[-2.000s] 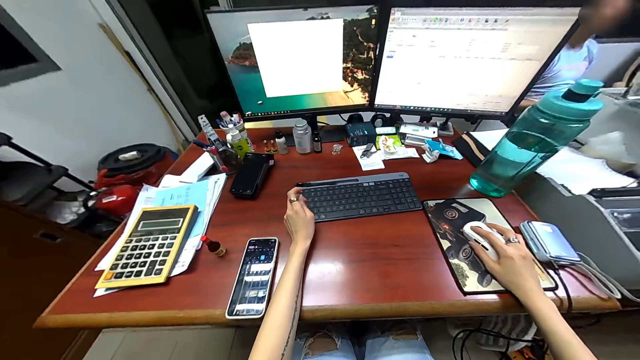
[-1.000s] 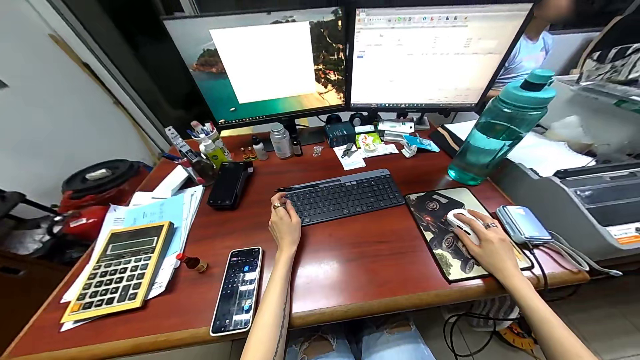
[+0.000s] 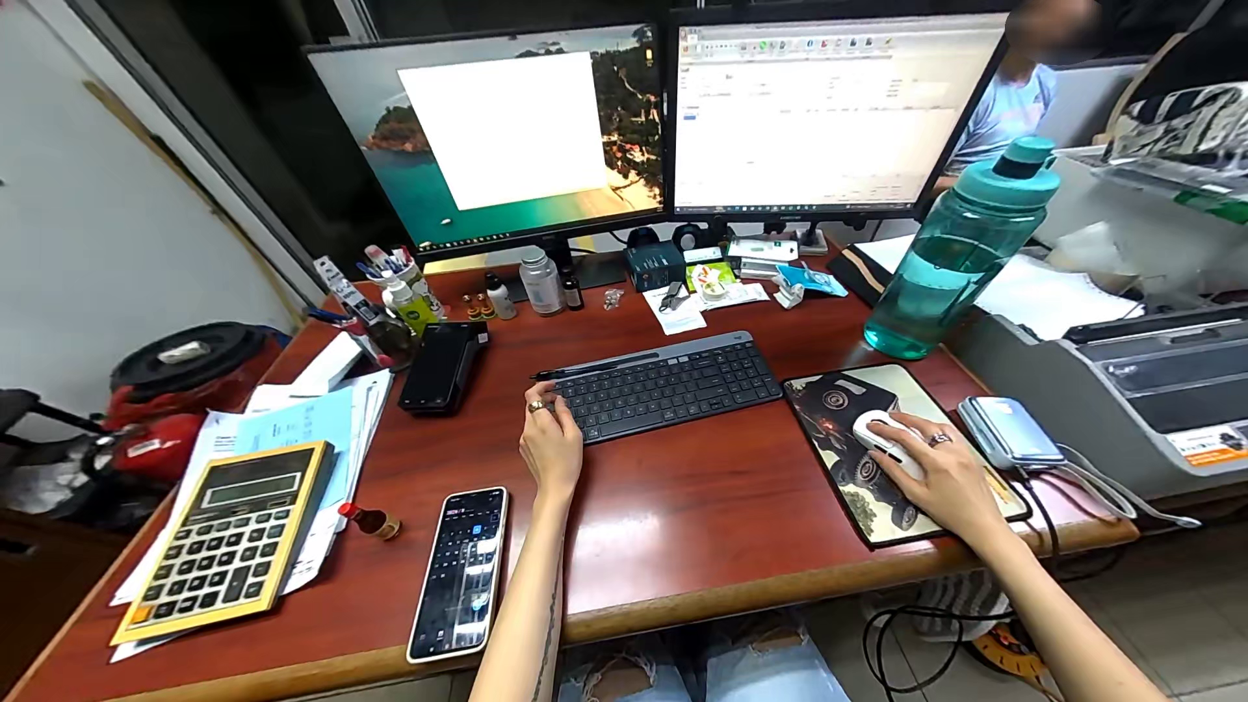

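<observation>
My left hand (image 3: 551, 444) rests at the left end of a black keyboard (image 3: 673, 385), its fingers curled at the edge keys; whether it grips anything is hard to tell. A dark pen (image 3: 595, 367) lies along the keyboard's top edge. My right hand (image 3: 936, 473) is closed over a white computer mouse (image 3: 889, 441) on a patterned mouse pad (image 3: 848, 487). A smartphone (image 3: 458, 575) with a lit screen lies left of my left forearm. Two monitors stand behind the keyboard, the left one (image 3: 507, 136) showing a blank white window, the right one (image 3: 819, 117) a program window.
A yellow-framed calculator (image 3: 229, 536) lies on papers at the left, near a small red-capped bottle (image 3: 370, 521) and a black device (image 3: 444, 369). A teal water bottle (image 3: 951, 258) and a power bank (image 3: 1010, 433) with cables stand right. A person (image 3: 1004, 107) is behind the right monitor.
The view has shifted to the right. Both hands have stayed at the keyboard and the mouse, and nothing on the desk has plainly moved.
</observation>
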